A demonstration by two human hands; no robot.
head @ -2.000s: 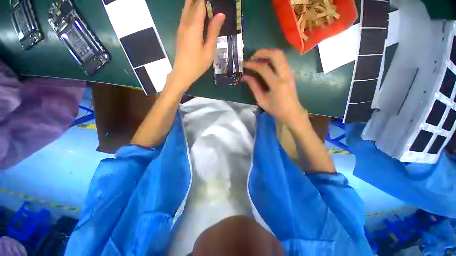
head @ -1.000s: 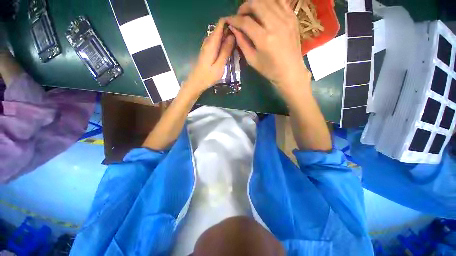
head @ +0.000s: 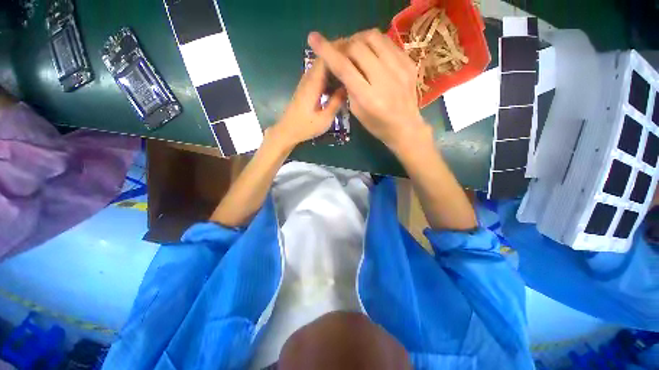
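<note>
A phone body [head: 339, 131] lies on the dark green bench mat in front of me, its near end showing below my hands and a small part of its far end above them. My left hand [head: 307, 108] is at its left side, fingertips over the body. My right hand [head: 379, 83] reaches across its upper part, thumb and fingers near my left fingertips. The hands cover most of the body. Whether either hand grips something small is hidden.
Two other phone bodies [head: 141, 78] [head: 67, 45] lie at the left, beside a black-and-white strip [head: 222, 99]. A red-orange bin [head: 473, 54] of tan strips stands right of my hands. Beyond it are white slips [head: 473, 99], a black-celled strip [head: 515, 112] and white trays [head: 571, 155]. A person's purple sleeve shows at left.
My right hand has come from the body's right side over it, and my left hand has moved nearer the body's middle. The black battery-like piece seen at its far end is now out of sight.
</note>
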